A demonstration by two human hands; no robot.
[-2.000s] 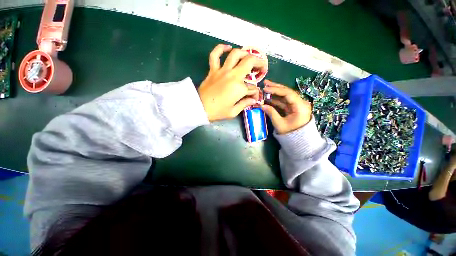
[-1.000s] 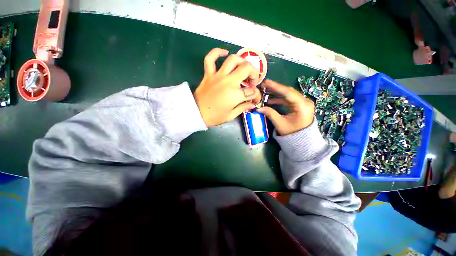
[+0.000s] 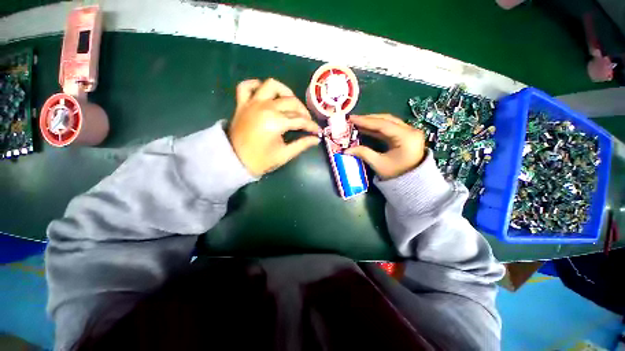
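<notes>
A pink fan body (image 3: 334, 90) lies on the dark green bench in front of me, its spoked head away from me. A blue battery (image 3: 350, 175) sits in its open handle, toward me. My left hand (image 3: 273, 128) is at the left of the body, thumb and forefinger pinched together at small parts by the neck. My right hand (image 3: 390, 143) is at the right side, its thumb and fingertips on the open neck area. Small red and dark bits show between the hands; whether a board is among them is too small to tell.
A blue bin (image 3: 501, 171) full of small boards stands at right, with a loose board pile (image 3: 456, 132) beside it. Another pink fan body (image 3: 80, 60) lies at left, near larger board panels (image 3: 15, 103). A pale rail (image 3: 274, 33) runs behind, with a green belt beyond.
My left hand has moved left off the fan head, uncovering the grille and neck. My right hand stays at the right side. The surroundings have shifted slightly with the camera.
</notes>
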